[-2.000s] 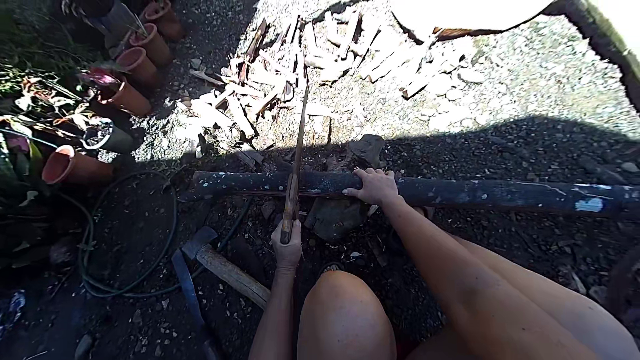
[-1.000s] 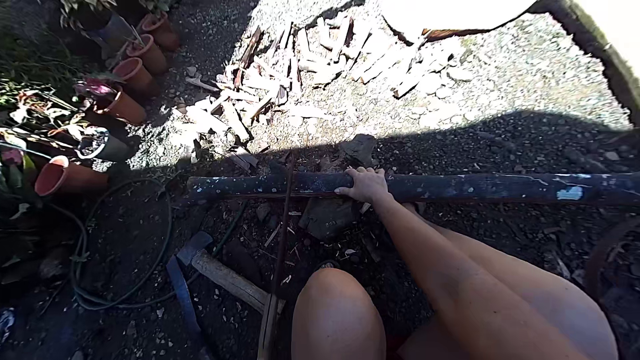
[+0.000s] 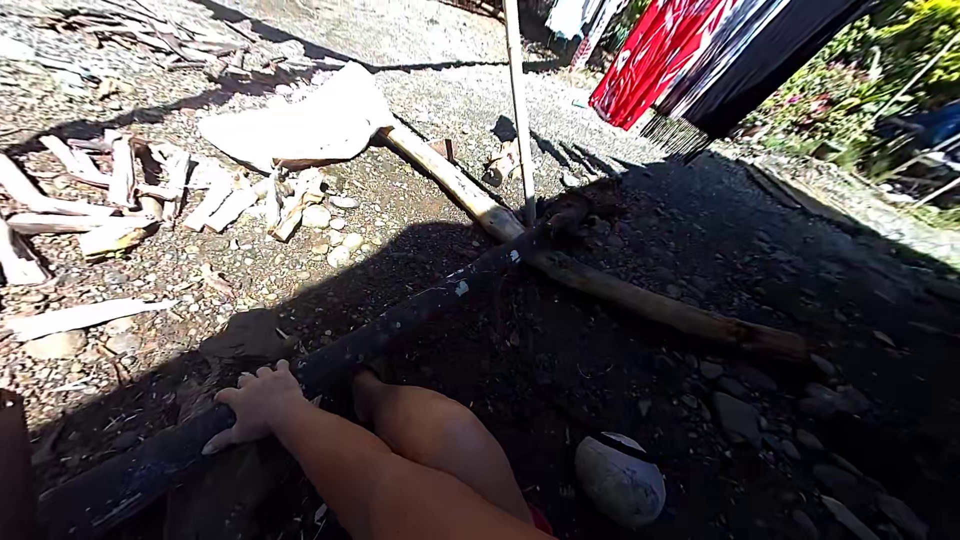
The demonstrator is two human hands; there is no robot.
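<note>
My right hand (image 3: 259,407) rests with spread fingers on top of a long dark pole (image 3: 405,319), which lies on the ground and runs from lower left to upper right. Its far end meets a peeled log (image 3: 660,304) in the shade. My bare knee is just right of that hand, beside the pole. My left hand is out of view. At the lower left edge, a dark upright object (image 3: 15,465) shows only in part; what it is I cannot tell.
Split firewood (image 3: 124,184) lies at the left. Beyond the pole is a large pale slab or sheet (image 3: 307,124). A thin upright stick (image 3: 519,112) stands by the log. Cloths (image 3: 660,56) hang at the upper right. A pale rounded object (image 3: 621,480) sits right of my knee.
The view has swung far to the right. My left hand, gripping a long blade-like tool two seconds ago, is no longer seen. My right hand stays on the pole.
</note>
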